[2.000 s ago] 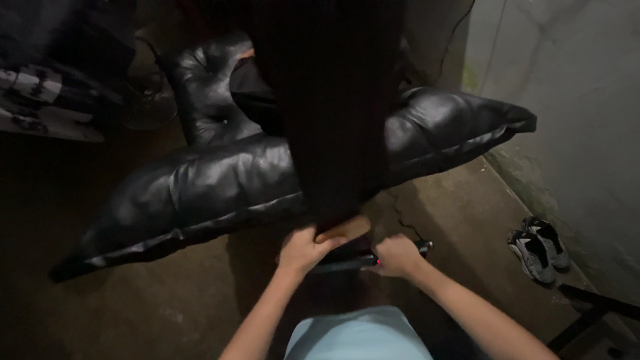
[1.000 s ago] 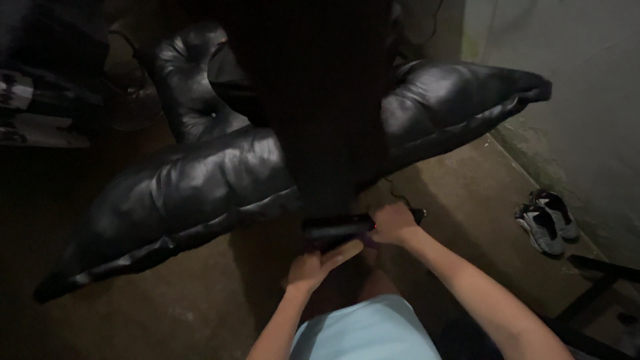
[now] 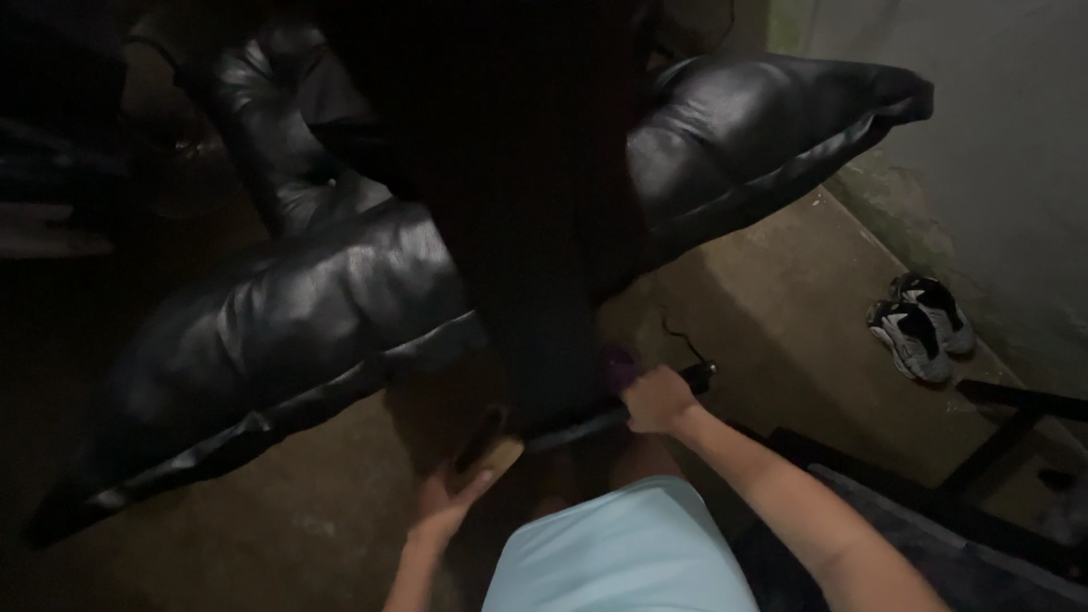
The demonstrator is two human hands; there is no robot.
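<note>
A very long, dark fall of what looks like hair [image 3: 544, 323] hangs down the middle. Near its lower end, my right hand [image 3: 659, 399] grips a dark corded tool, apparently a hair straightener [image 3: 701, 376], with a purple part [image 3: 620, 370] beside the fingers. The tool's far portion is hard to make out in the dark. To the left of the lower end, my left hand [image 3: 450, 506] holds a tan-backed object, probably a hairbrush [image 3: 501, 457].
Black padded leather-like cushions [image 3: 340, 297] extend to both sides behind the dark fall. A pair of sneakers [image 3: 914, 331] sits on the floor by the grey wall [image 3: 1003, 170]. At lower right is a dark frame [image 3: 986, 450]; a thin cord [image 3: 680, 331] runs from the tool.
My hands were close together at the lower part of the dark fall; now they are farther apart, the left one off to the left with the brush-like object.
</note>
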